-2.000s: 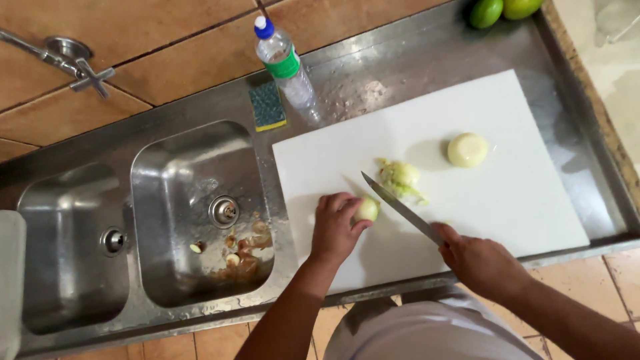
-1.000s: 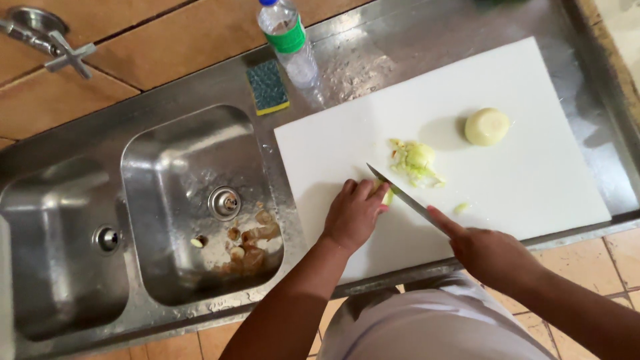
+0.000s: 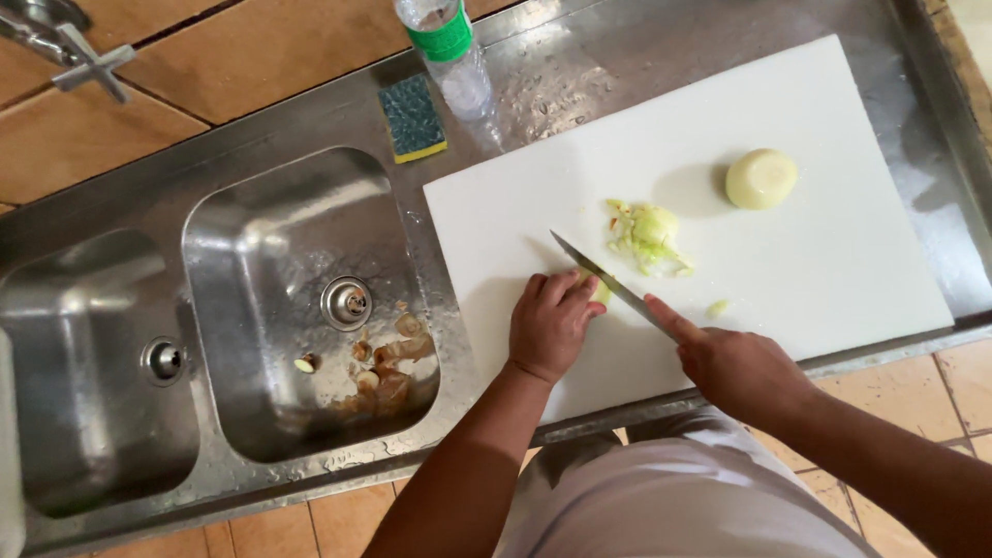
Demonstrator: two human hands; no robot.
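Note:
On a white cutting board [image 3: 527, 194], my left hand [image 3: 554, 319] holds down a piece of onion [image 3: 598, 290], its fingers bent over the near side. My right hand [image 3: 728, 360] grips a kitchen knife [image 3: 620, 291], index finger along the back of the blade. The blade lies across the onion piece beside my left fingertips, its tip pointing up and left; whether it has cut in, I cannot tell. Beyond the knife is a small pile of chopped onion [image 3: 649, 232]. A peeled onion [image 3: 761, 179] stands farther right, and a small green-white scrap [image 3: 717, 308] lies near my right hand.
Left of the board is a steel double sink [image 3: 422, 341], with brown onion skins [image 3: 394, 380] in its nearer basin. A sponge [image 3: 412, 116] and a plastic bottle with a green label [image 3: 457, 70] stand behind the board. A cross-handled tap [image 3: 93, 66] is at the upper left.
A small scrap now lies near my right hand, where the earliest frame shows none. The knife has come over the onion piece under my left hand, from a little to its right.

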